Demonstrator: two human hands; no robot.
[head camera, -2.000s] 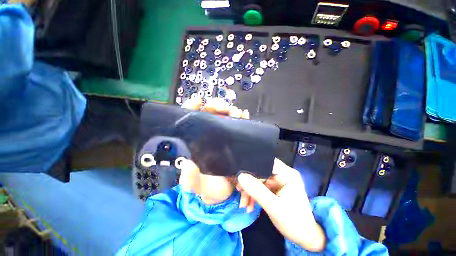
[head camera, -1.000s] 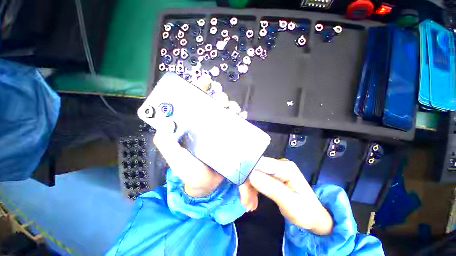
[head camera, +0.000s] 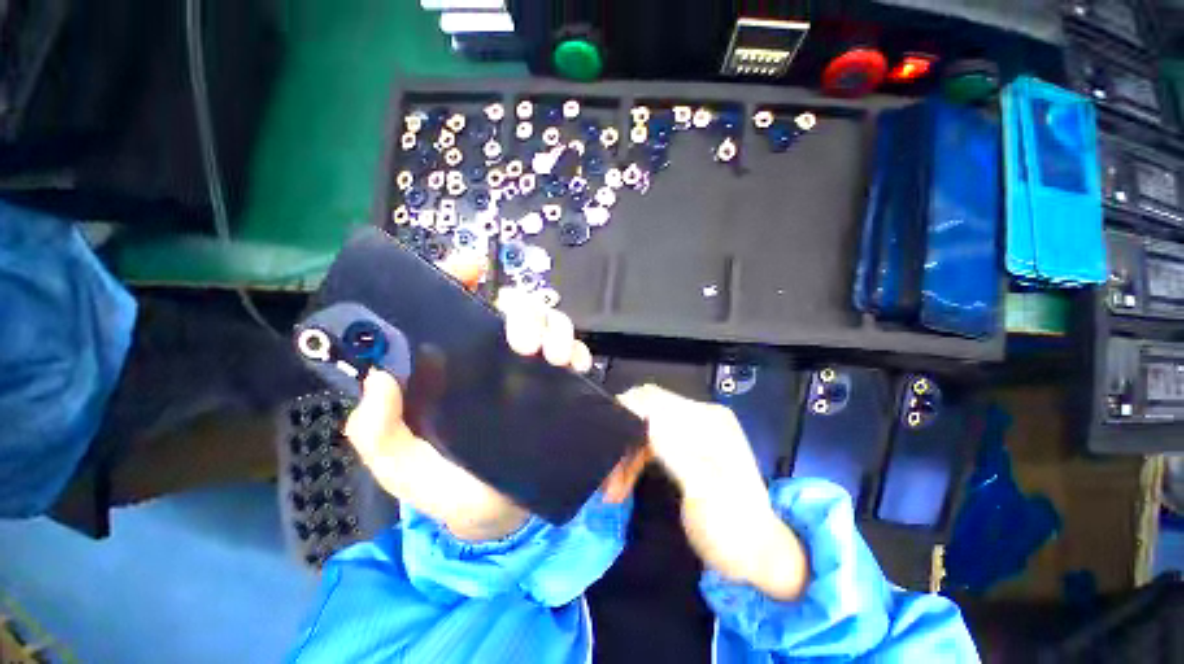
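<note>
A dark, glossy rear cover (head camera: 487, 383) is held tilted in front of me, its round camera area at the upper left with a pale lens ring (head camera: 313, 344) and a dark round opening. My left hand (head camera: 435, 454) grips it, the thumb at the camera area and the fingertips showing along its upper edge. My right hand (head camera: 695, 448) pinches its lower right end; some of those fingers are hidden behind it. A parts tray (head camera: 792, 298) beyond it holds many scattered lens rings at its left.
Dark blue panels (head camera: 961, 221) and cyan panels (head camera: 1049, 195) stand at the tray's right. More covers (head camera: 831, 435) lie in slots below. A blister tray (head camera: 325, 474) is lower left, phone bodies (head camera: 1149, 285) far right. Another person's blue sleeve (head camera: 59, 363) is at left.
The cover swung from near level to tilted, and its surface went from bright glare back to dark. Both hands stay on it. The view shifted, bringing the phone bodies at the right into sight.
</note>
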